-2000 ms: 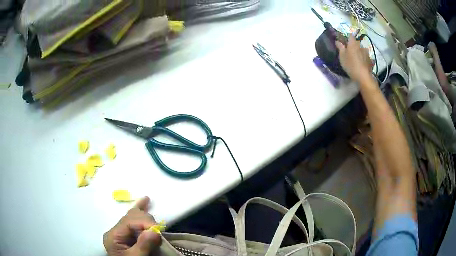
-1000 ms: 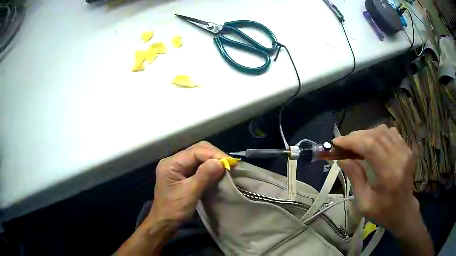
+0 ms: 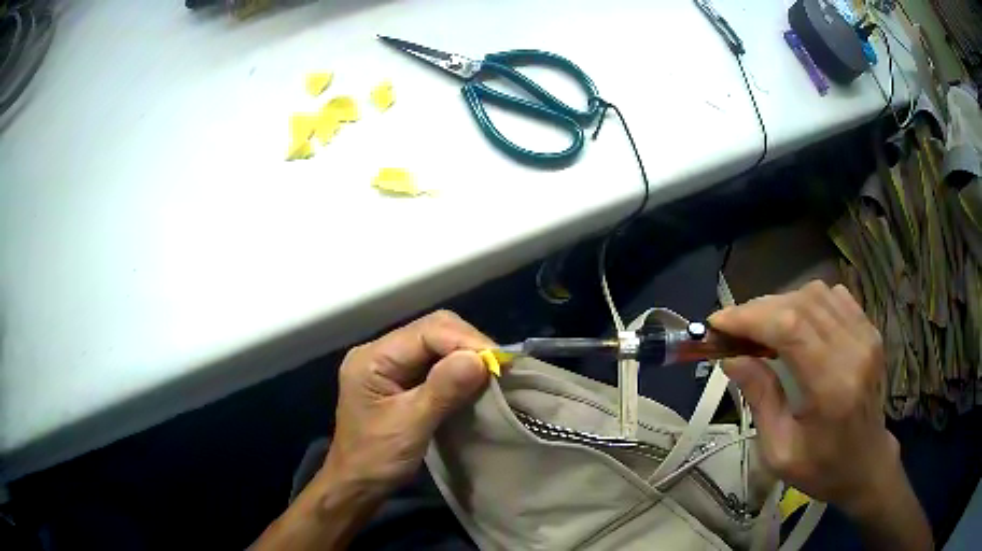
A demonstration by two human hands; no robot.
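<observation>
My left hand (image 3: 415,398) pinches the beige tote bag (image 3: 560,474) at its top corner, with the yellow tape tail (image 3: 492,362) sticking out between thumb and finger. My right hand (image 3: 813,382) holds the heated pen (image 3: 657,344) by its brown-black handle, nearly level. The pen's tip is at the yellow tape tail, and seems to touch it. The dark zipper (image 3: 576,434) runs across the bag opening. Beige straps (image 3: 705,414) loop over the bag below the pen. The bag's lower part is cut off by the frame.
Green-handled scissors (image 3: 528,102) and several yellow tape offcuts (image 3: 323,118) lie on the white table (image 3: 215,248). A small tethered tool (image 3: 721,27), a purple item (image 3: 805,61) and a round black object (image 3: 829,38) are at the upper right. Stacked bags (image 3: 915,269) are at the right.
My right hand has come from the round black object with the heated pen. My left hand and bag moved off the table's edge. Since one second ago, the pen tip has shifted slightly at the tail.
</observation>
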